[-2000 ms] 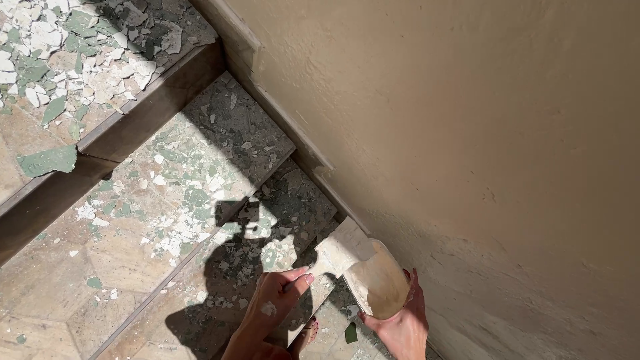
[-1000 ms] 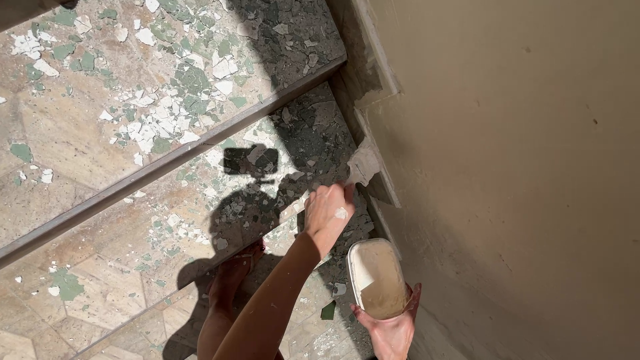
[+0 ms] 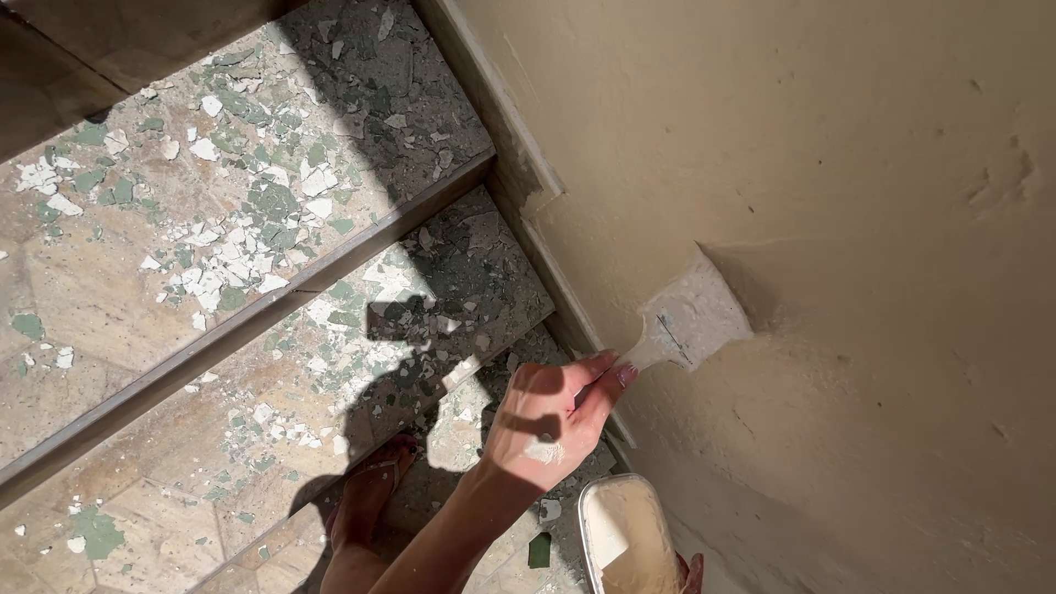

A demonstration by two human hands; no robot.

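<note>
My left hand point(image 3: 549, 421) grips the handle of a wide putty knife point(image 3: 697, 313), whose blade lies against the beige wall point(image 3: 866, 371). Pale filler coats the blade, and a light smear marks the back of this hand. At the bottom edge, my right hand point(image 3: 691, 573) holds a rounded rectangular tub point(image 3: 583, 520) by its right side; only some fingers show. Inside the tub is cream-coloured filler point(image 3: 648, 549). The tub is below and slightly right of my left hand.
Tiled stair steps point(image 3: 91, 280) run along the wall, strewn with green and white paint flakes point(image 3: 239, 256). A stone skirting point(image 3: 549, 264) follows the wall's base. A foot in a sandal point(image 3: 379, 478) stands beside my left forearm. Shadows cross the steps.
The putty knife was over the tub, then down by the skirting; now it is higher on the wall. My right hand and the tub have dropped towards the view's bottom edge.
</note>
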